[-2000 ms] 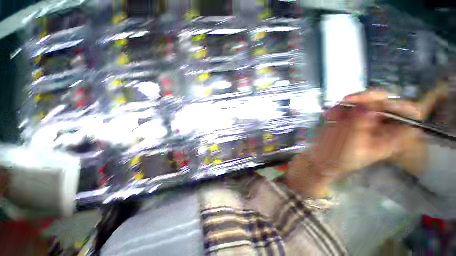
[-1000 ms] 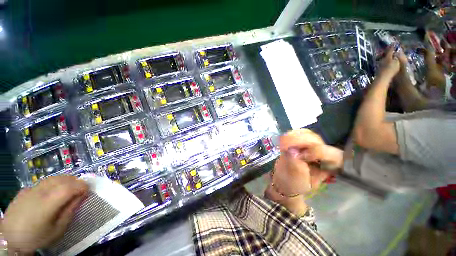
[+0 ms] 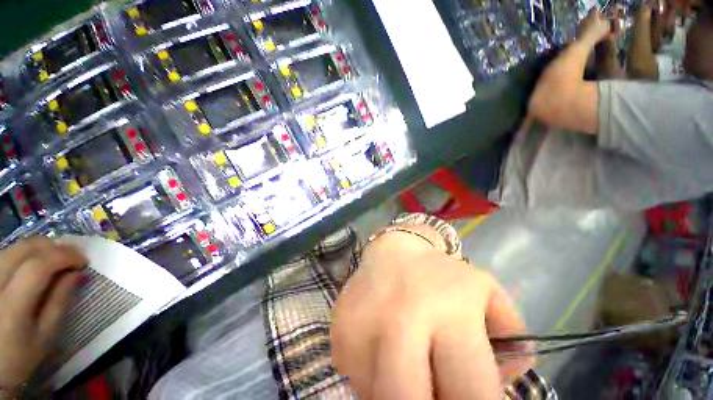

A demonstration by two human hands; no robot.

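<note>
My left hand point(image 3: 31, 301) holds the sticker sheet point(image 3: 117, 293) at the lower left, over the near edge of the tray. The sheet is white with dense grey-black rows and bends a little. My right hand point(image 3: 422, 320) is at the lower middle, off the tray, and grips the tweezers point(image 3: 594, 334), whose thin dark shaft points right. No sticker can be made out at the tip. The clear blister tray point(image 3: 234, 205) holds dark electronic modules point(image 3: 227, 104) with yellow and red parts. Strong glare covers its near right pockets.
White spare sheets point(image 3: 426, 66) lie right of the tray on the dark worktop point(image 3: 489, 117). Another tray point(image 3: 500, 43) stands beyond. A seated person in a grey shirt point(image 3: 657, 133) works on the right. A red object point(image 3: 446, 195) is below the worktop edge.
My right hand has moved down and left, away from the spare sheets, and turned knuckles up. The view has shifted, so the tray sits higher. My left hand still holds the sheet.
</note>
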